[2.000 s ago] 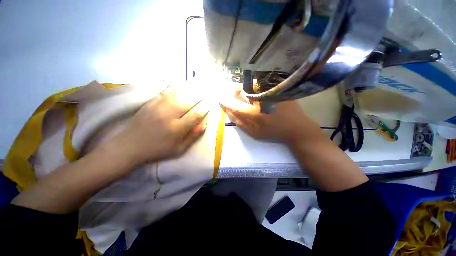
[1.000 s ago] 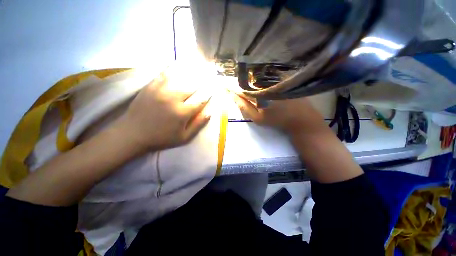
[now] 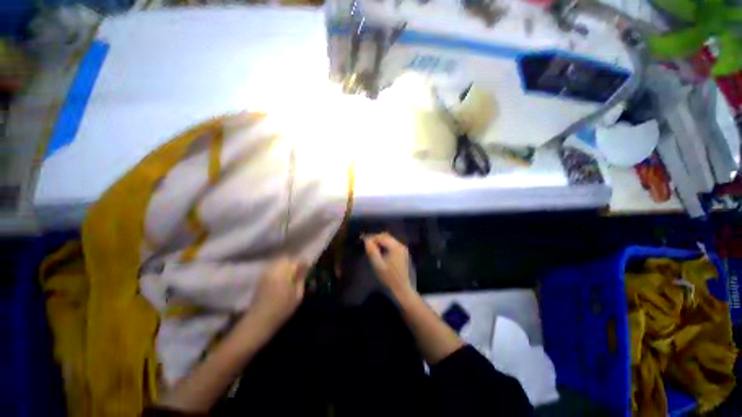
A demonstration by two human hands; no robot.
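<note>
The garment, mustard yellow with a pale inner side [image 3: 236, 191], lies on the left of the white table and hangs over its front edge. Its narrow yellow edge runs up into the lamp glare. My left hand [image 3: 281, 289] is closed on the pale fabric near my lap. My right hand [image 3: 389, 259] is below the table edge, right of the garment, fingers curled together; blur hides whether it holds anything. The sewing machine [image 3: 488, 73] stands behind, its needle area lost in glare.
Black-handled shears [image 3: 470, 155] lie right of the needle. A blue basket [image 3: 582, 326] with yellow pieces stands at lower right. A dark phone [image 3: 456, 316] and white pieces [image 3: 521, 358] lie on the shelf below. A blue strip [image 3: 79, 98] marks the table's left side.
The view has pulled back and shows more of the table. Both hands have left the needle area and moved down toward my lap. More of the garment's yellow outer side shows at left.
</note>
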